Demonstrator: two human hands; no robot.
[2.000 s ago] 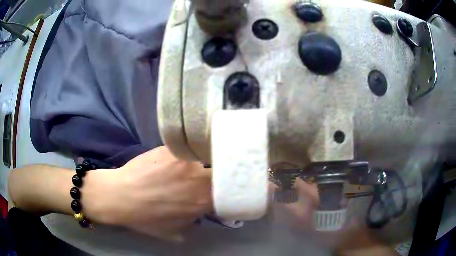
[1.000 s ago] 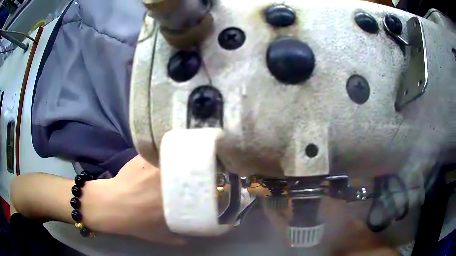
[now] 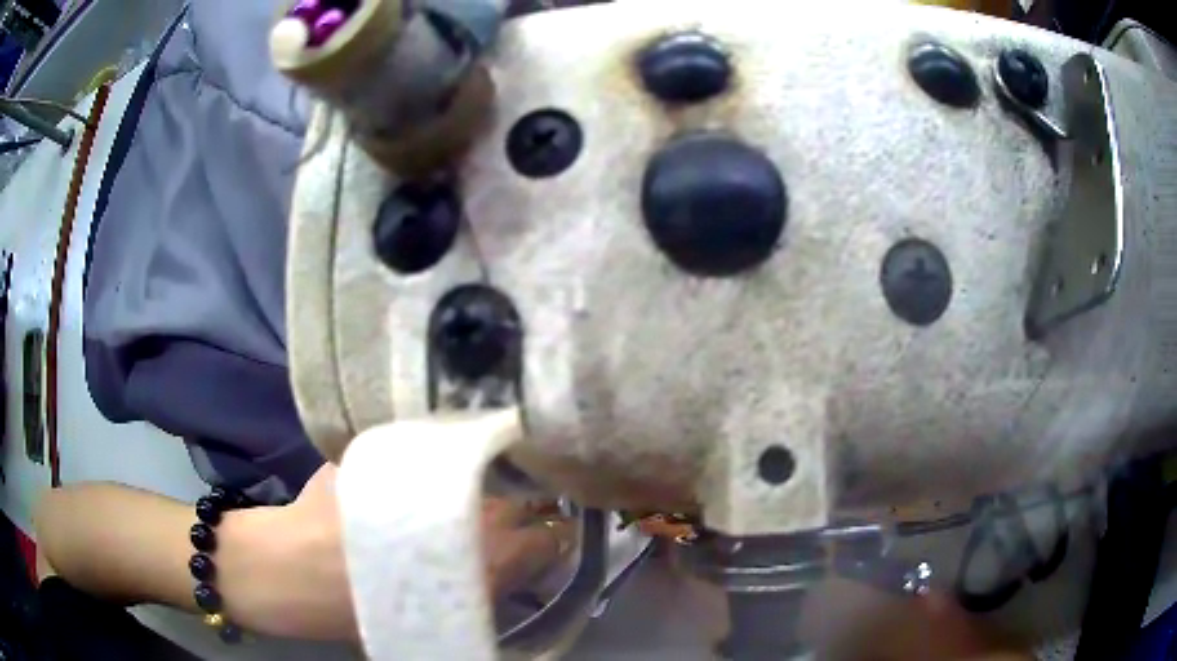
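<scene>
The off-white sewing machine head point(image 3: 581, 349) fills the middle and right, with black plugs and screws. A thick white guard loop point(image 3: 420, 542) hangs at its lower left. Grey-purple cloth point(image 3: 194, 245) lies in folds left of the head, with a darker panel at its lower edge. My left hand point(image 3: 291, 555), with a black bead bracelet at the wrist, reaches in below the cloth; its fingers are mostly hidden behind the guard. My right hand point(image 3: 910, 626) is a blurred patch at the bottom edge, under the head. What either hand holds is hidden.
Black scissors handles point(image 3: 1013, 549) lie right of the head's underside. A metal bracket point(image 3: 1084, 207) stands on the head at the right. A holder with purple pieces point(image 3: 329, 26) sticks up at the top. The white table edge point(image 3: 103, 478) runs down the left.
The camera view has shifted, so the machine head appears larger, lower and further left. The purple pieces at the top now show. My left hand and the guard loop appear lower in view.
</scene>
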